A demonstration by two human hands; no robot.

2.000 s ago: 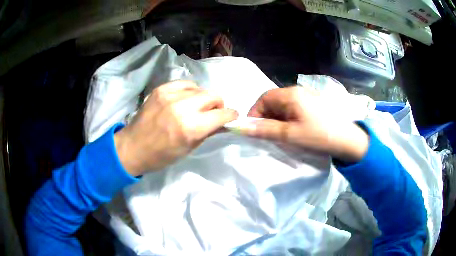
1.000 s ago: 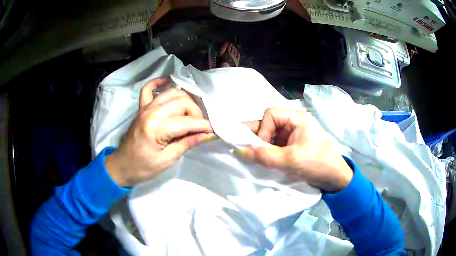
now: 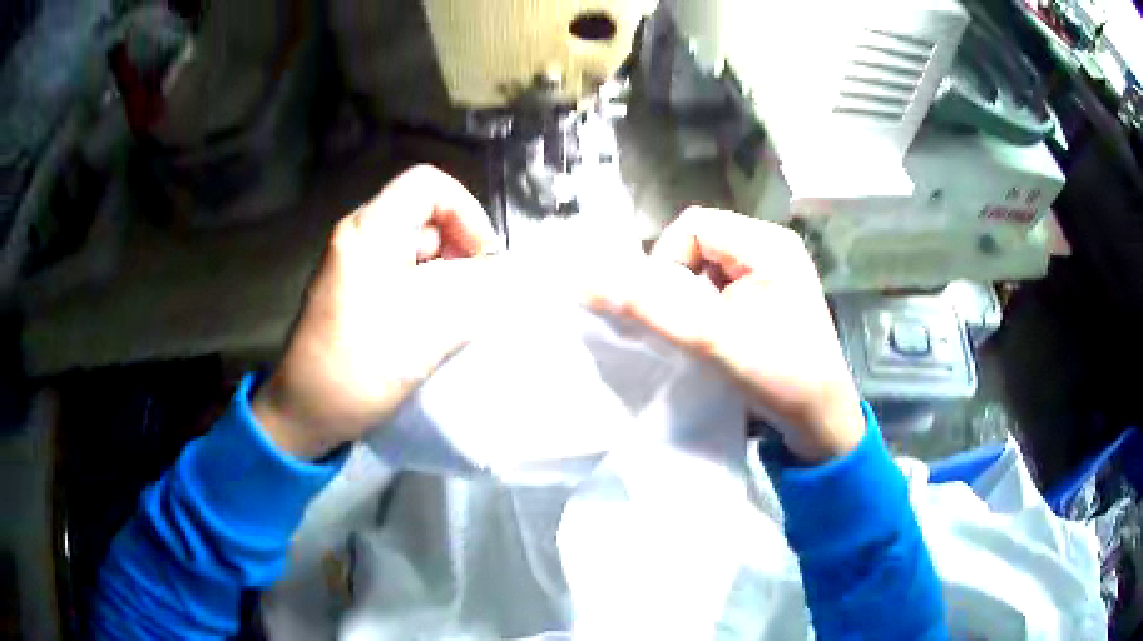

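A large white garment (image 3: 652,501) hangs from both my hands down over my lap. My left hand (image 3: 376,307) is shut on its upper left part, fingertips bent onto the cloth. My right hand (image 3: 746,313) is shut on its upper right part. The cloth between them is raised just in front of the presser foot and needle area (image 3: 552,169), below the cream sewing machine head (image 3: 539,50). The bright light washes out the cloth's upper edge, so whether it touches the presser foot cannot be told.
A white vented housing (image 3: 865,94) with red lettering stands right of the head. Below it is a small lidded container (image 3: 909,351). White cloth and a blue bag or bin (image 3: 971,463) lie lower right. The pale machine table (image 3: 163,301) extends left.
The view has tilted up, bringing the machine head and needle area into sight. My hands have moved from over my lap to the needle area, farther apart, with the cloth held between them.
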